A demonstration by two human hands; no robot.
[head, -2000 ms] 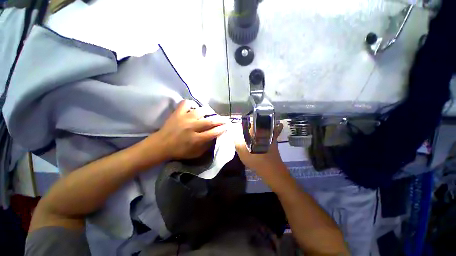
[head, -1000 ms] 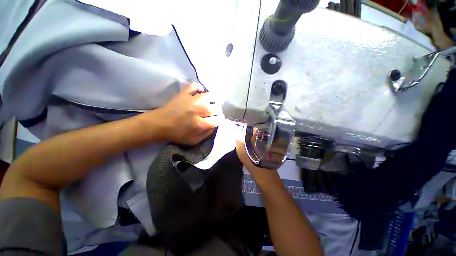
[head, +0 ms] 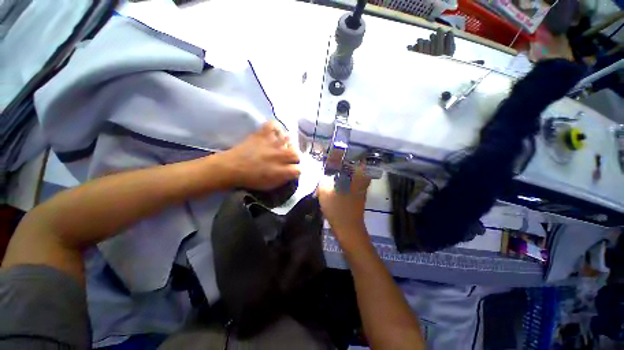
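Note:
A light grey panel [head: 157, 102] with dark edging lies left of the needle and drapes toward my lap. A dark grey panel [head: 267, 260] hangs below my hands, with a small white piece [head: 301, 195] between them under the bright lamp. The white sewing machine [head: 404, 102] stands ahead; its presser foot area is washed out by glare. My left hand [head: 263, 158] presses the cloth just left of the needle, fingers bent. My right hand [head: 342, 198] is right of the needle at the white piece, its fingers partly hidden by a metal guard [head: 338, 147].
A navy cloth roll [head: 479, 164] hangs over the machine head. A ribbed grey-brown bundle [head: 407, 212] is beside it. The ruler-marked table edge [head: 438, 263] runs across. Layered cut pieces [head: 41, 61] lie far left. A red basket [head: 479, 20] stands behind, a blue crate [head: 540, 314] at lower right.
The camera view has shifted and tilted, showing more of the machine's right end and the red basket. Both hands stay beside the needle with the cloth in nearly the same place.

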